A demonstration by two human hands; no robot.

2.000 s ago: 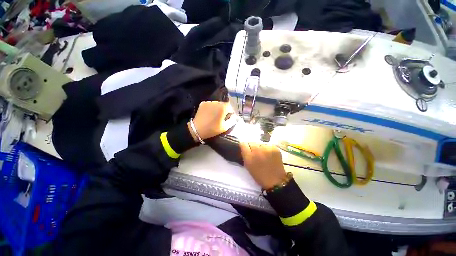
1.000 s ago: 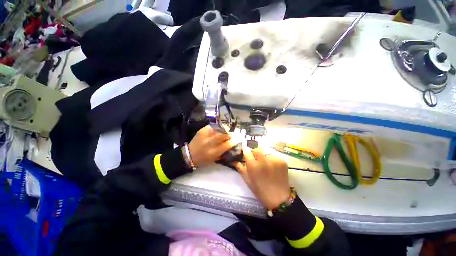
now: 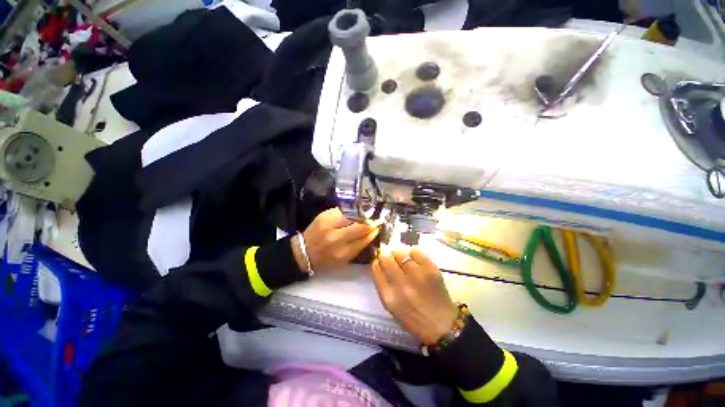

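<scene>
My left hand (image 3: 340, 238) is just left of the lit needle area, with its fingertips pinched on the edge of the black fabric (image 3: 365, 253). My right hand (image 3: 413, 292) is just right of it, fingers bent together at the same cloth edge; glare hides what its fingertips touch. The white sewing machine head (image 3: 509, 95) lies behind both hands. The presser foot and needle are lost in the glare. Black garment panels (image 3: 238, 171) with white insets (image 3: 171, 241) are heaped left of the needle.
Scissors with green and yellow handles (image 3: 548, 270) lie right of my right hand, beside a slim green-yellow tool (image 3: 481, 248). A grey measuring tape (image 3: 350, 322) runs along the table's front edge. A blue plastic basket (image 3: 48, 318) is lower left. A beige machine (image 3: 48, 159) is far left.
Both hands have come closer together at the needle, and the black edge has less cloth showing between them. The camera view has shifted slightly.
</scene>
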